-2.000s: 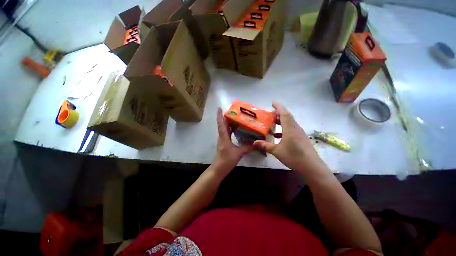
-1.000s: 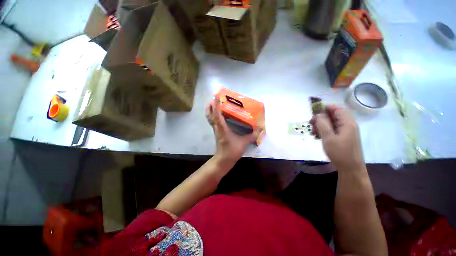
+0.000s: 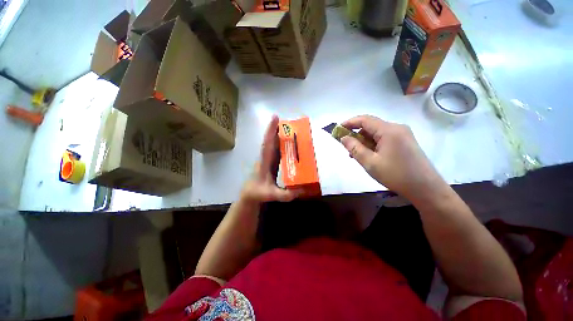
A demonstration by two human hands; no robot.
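Note:
An orange retail box (image 3: pixel 299 155) with a black handle slot is held at the table's front edge. My left hand (image 3: pixel 267 169) grips it from its left side, thumb at the near end. My right hand (image 3: pixel 383 150) is to the right of the box, apart from it. It holds a small yellow tool (image 3: pixel 341 131) between thumb and fingers, with a dark thin tip pointing left toward the box. Most of the tool is hidden by my fingers.
Open brown cartons (image 3: pixel 217 103) stand at the left and back. A second retail box (image 3: pixel 422 50) stands at the right, beside a tape roll (image 3: pixel 455 99). A dark flask (image 3: pixel 382 15) is behind. An orange-yellow tape roll (image 3: pixel 72 168) lies at the left end.
My right hand left the box, picked the yellow tool off the table and brought it left beside the box. The held box has turned in my left hand.

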